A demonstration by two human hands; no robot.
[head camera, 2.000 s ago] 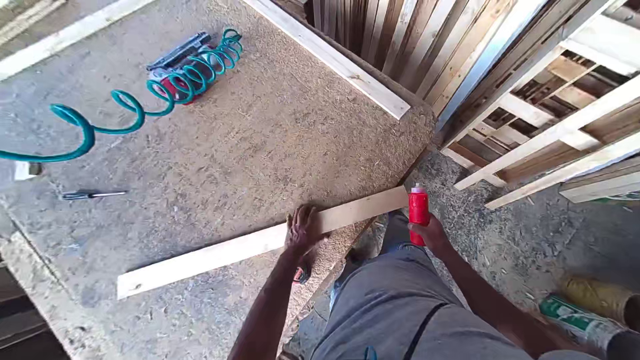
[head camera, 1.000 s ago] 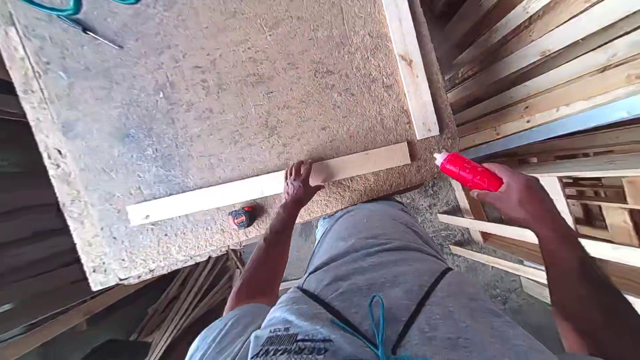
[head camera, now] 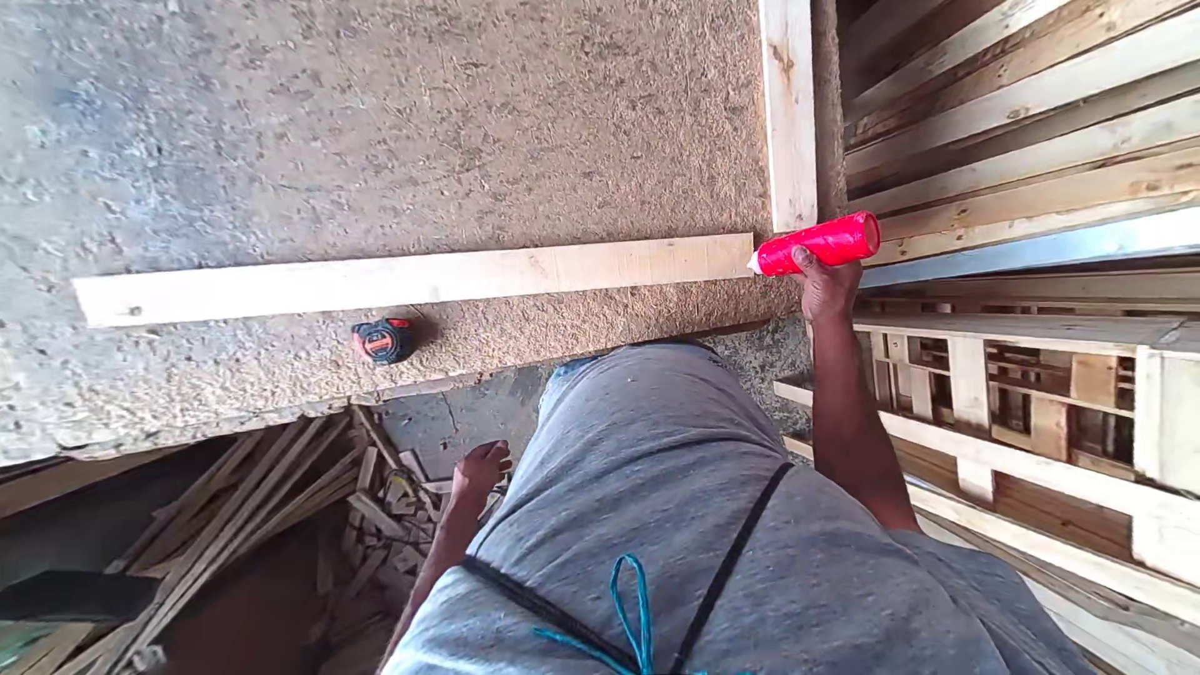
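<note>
My right hand (head camera: 830, 286) holds a red squeeze bottle (head camera: 825, 244), tilted so that its whitish nozzle is at the right end of a flat wooden board (head camera: 422, 277). The board lies along the near edge of the worktable (head camera: 422, 122). A black and orange tape measure (head camera: 384, 339) rests just below the board, left of its middle. Off the table, beside my body, hangs my left hand (head camera: 483, 466); its fingers look loosely curled and I see nothing in them. Another wooden board (head camera: 792, 112) lies along the table's right edge, its near end close to the bottle.
Long timber strips (head camera: 1012, 122) are stacked to the right of the table. Nearer on that side stand slatted wooden frames (head camera: 970, 403). Under the table's near left edge lie long wood strips (head camera: 234, 525) and a heap of offcuts (head camera: 394, 511).
My left hand has let go of the board and moved down off the table to my side. The bottle in my right hand has come to the board's right end.
</note>
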